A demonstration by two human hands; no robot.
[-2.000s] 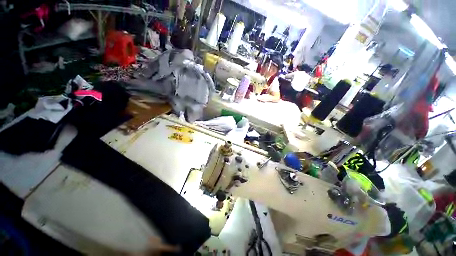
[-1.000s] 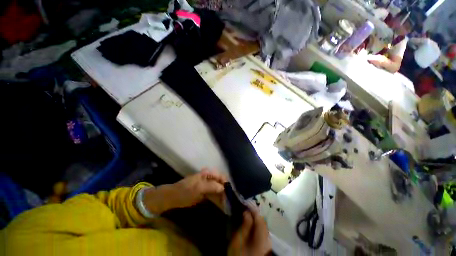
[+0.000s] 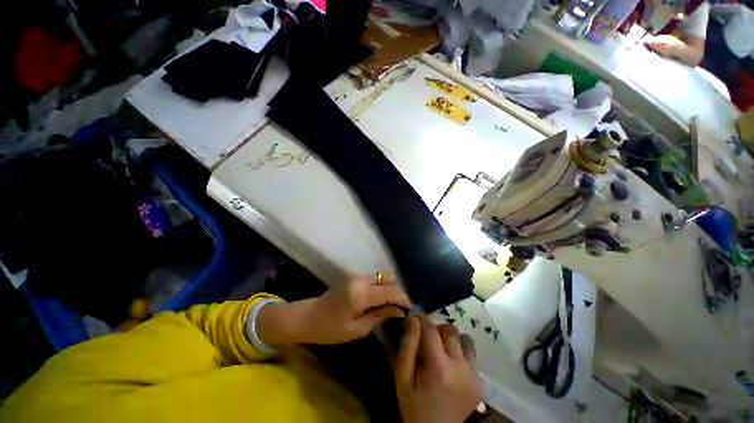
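Observation:
My left hand (image 3: 351, 310), with a ring and a yellow sleeve, pinches the edge of a black garment piece (image 3: 351, 376) at the table's front edge. My right hand (image 3: 438, 368) meets it from the right, fingers closed on the same cloth. Most of the piece hangs below, partly hidden by the hands and sleeve. Whether a small tool is in the fingers cannot be seen. A long black fabric strip (image 3: 372, 186) lies flat on the white table (image 3: 289, 198), its near end just beyond my hands. The sewing machine head (image 3: 546, 194) stands to the right with its lamp lit.
Black-handled shears (image 3: 554, 351) lie on white material right of my hands. Black scraps (image 3: 488, 326) lie near the needle area. Two yellow stickers (image 3: 450, 109) are on the table. A dark cloth stack (image 3: 217, 70) sits far left, a blue basket (image 3: 211, 227) at left. Another person's hand (image 3: 674, 49) shows top right.
The view has shifted slightly from one second ago. My hands have come closer together on the black piece, fingertips now nearly touching. The long strip and shears lie as before.

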